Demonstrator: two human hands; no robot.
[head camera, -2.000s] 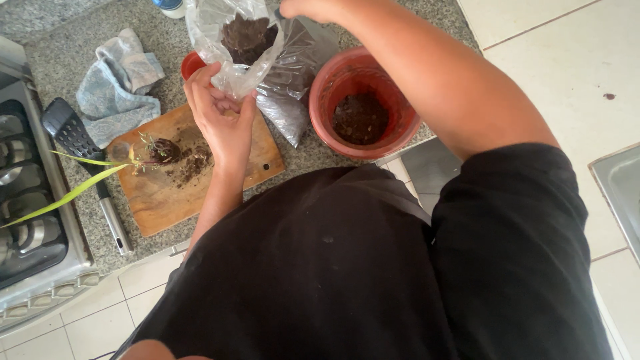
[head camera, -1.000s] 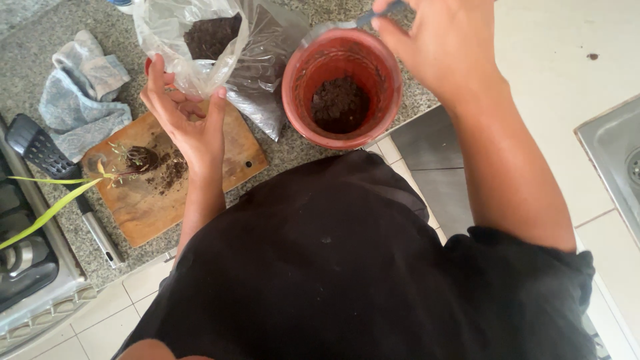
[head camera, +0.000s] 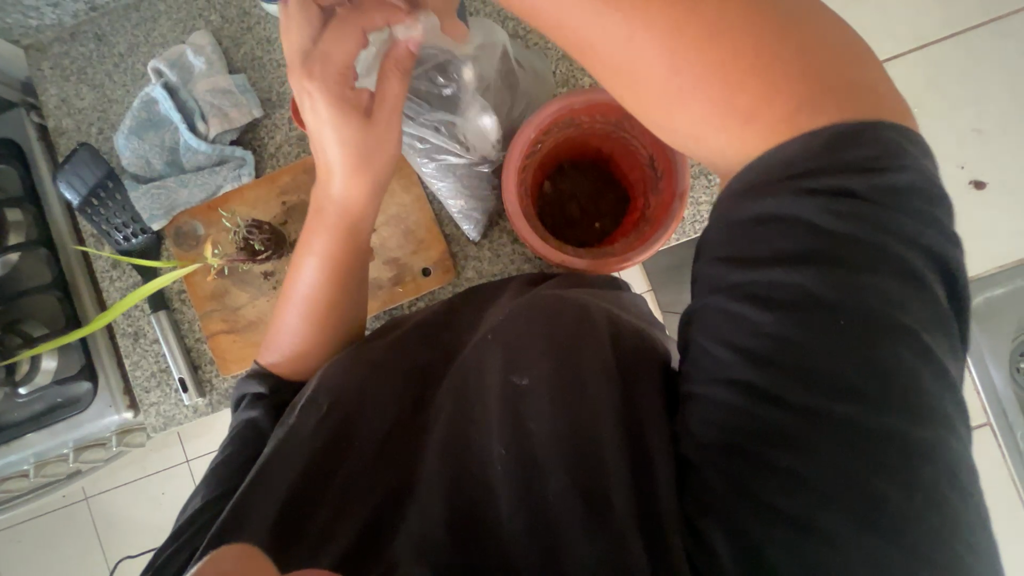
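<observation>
My left hand (head camera: 344, 88) pinches the rim of a clear plastic bag (head camera: 468, 120) of dark soil, whose lower corner rests on the counter. At the top edge, my right hand (head camera: 436, 20) is only partly in view beside the bag's mouth; what it holds is hard to tell. A reddish plastic plant pot (head camera: 520, 172) with dark soil (head camera: 584, 200) at its bottom stands right of the bag. On a wooden cutting board (head camera: 400, 240) lies a small plant with a dark root clump (head camera: 260, 240) and long green leaves (head camera: 120, 308) that reach over the stove.
A slotted spatula (head camera: 112, 204) with a metal handle lies on the granite counter beside the gas stove (head camera: 48, 320). Behind the board is a crumpled blue-grey cloth (head camera: 188, 132). A metal sink (head camera: 1000, 336) is at the far right.
My right hand has moved left from above the pot to the bag's mouth. One second ago it held a tool with a blue-grey handle over the pot. The bag's mouth has moved up out of clear sight.
</observation>
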